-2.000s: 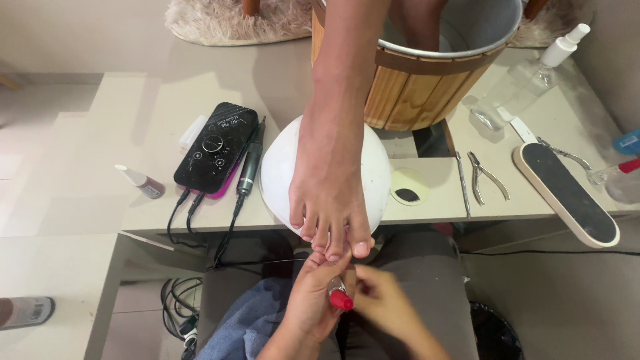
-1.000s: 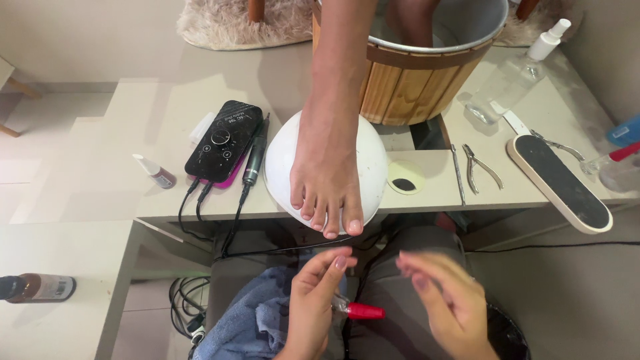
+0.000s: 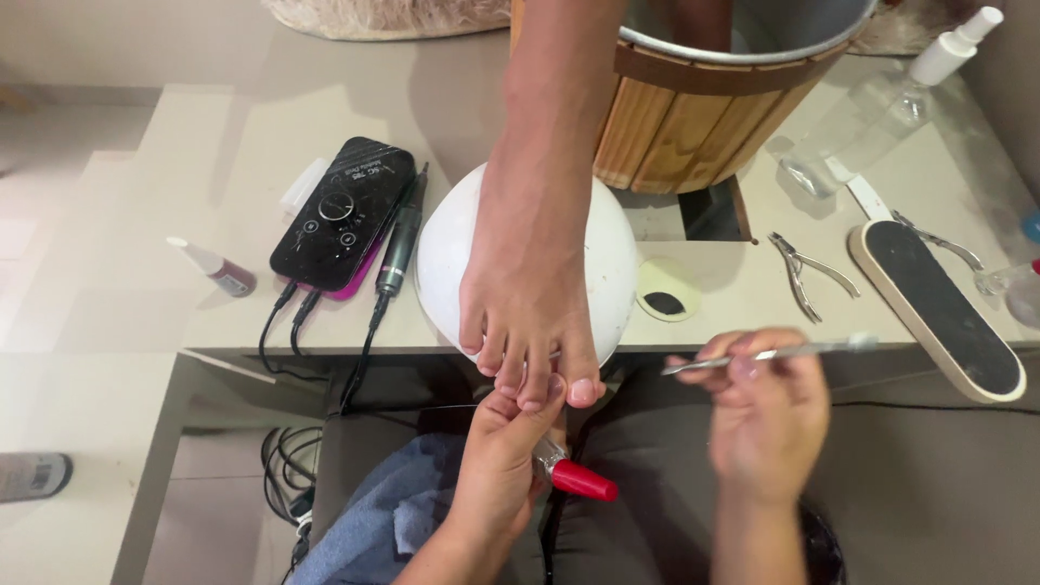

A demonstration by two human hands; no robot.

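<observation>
A person's bare foot [image 3: 532, 276] rests on a round white footrest [image 3: 613, 244], toes toward me. My left hand [image 3: 508, 455] is at the toes, its thumb and fingers touching the second toe beside the big toe. A clear bottle with a red cap [image 3: 583, 479] is tucked in the palm of that hand. To the right of the foot, my right hand [image 3: 768, 406] holds a thin metal cuticle pusher [image 3: 780, 353] between thumb and fingers, its tip pointing left toward the foot without touching it. The tool's right end is blurred.
On the table lie an electric nail drill handpiece [image 3: 399, 240], its black control unit [image 3: 345, 215], a small white-capped bottle [image 3: 213, 268], cuticle nippers [image 3: 800, 272] and a foot file [image 3: 938, 309]. Behind stand a wood-clad tub [image 3: 691, 122] and a leaning clear spray bottle [image 3: 877, 122]. A blue towel [image 3: 398, 504] lies below.
My left hand has moved from below the foot back to the toes. My right hand, empty a second ago, now holds the metal tool that lay beside the nippers.
</observation>
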